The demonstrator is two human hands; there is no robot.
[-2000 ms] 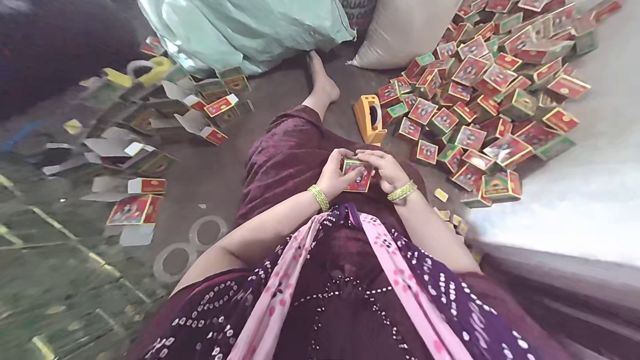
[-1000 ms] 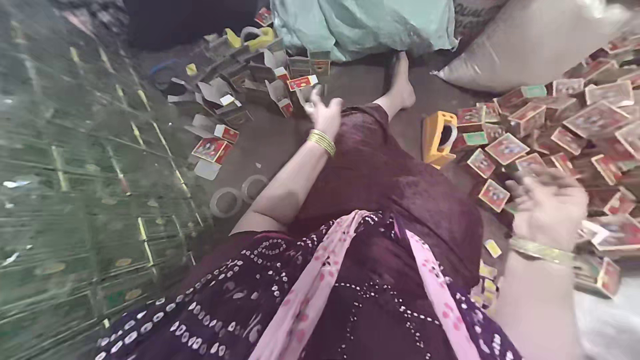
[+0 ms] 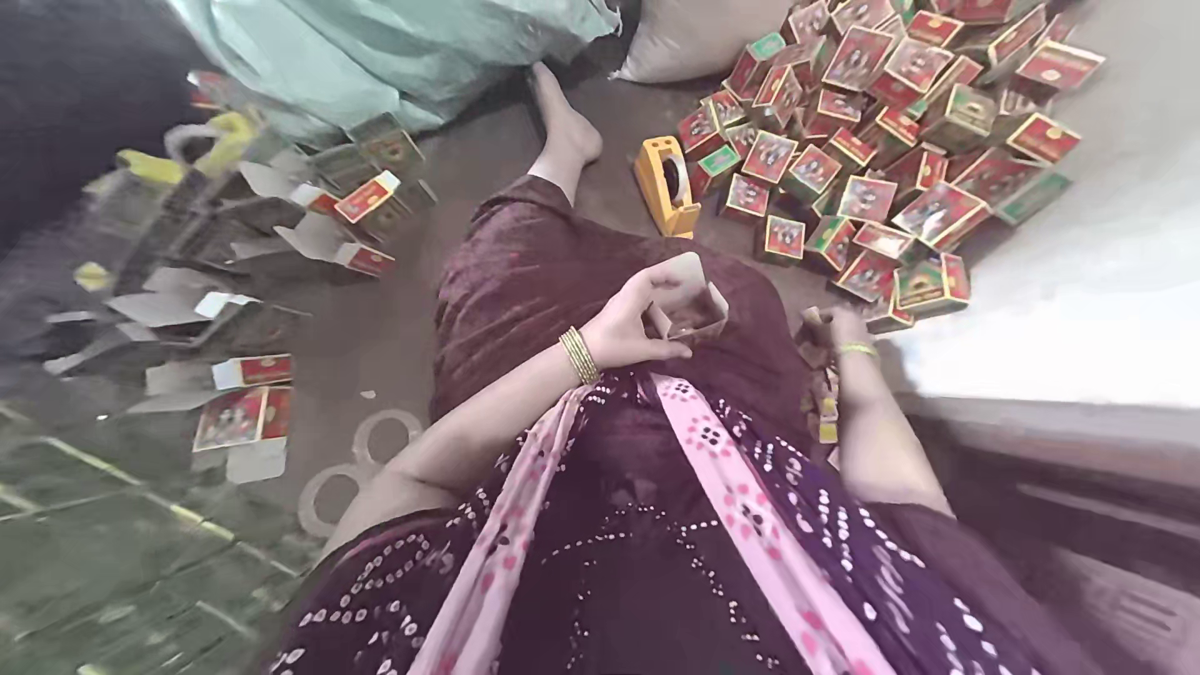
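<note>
My left hand point(image 3: 630, 323) holds a small cardboard box point(image 3: 694, 314) above my lap, its flap up and its inside showing. To the right of my lap, my right hand point(image 3: 841, 328) is low by several small yellowish pieces point(image 3: 828, 412); a small pale item seems to be at its fingertips, but blur hides the grip. Beyond my lap stands a yellow tape dispenser point(image 3: 667, 187) with a roll of clear tape. A heap of closed red and green printed boxes point(image 3: 867, 199) lies at the upper right. Opened, unfilled-looking cartons point(image 3: 230, 417) lie on the left.
A pale green sack point(image 3: 375, 56) and a whitish sack point(image 3: 698, 37) lie at the far side. Two tape rings point(image 3: 386, 437) rest on the floor at my left. My bare foot point(image 3: 567, 127) is between the left cartons and the dispenser. A woven green mat point(image 3: 112, 553) covers the lower left.
My left hand, without a box over the floor a second ago, now holds an opened box above my lap. My right hand has moved from the box heap to the small pieces. The view has shifted.
</note>
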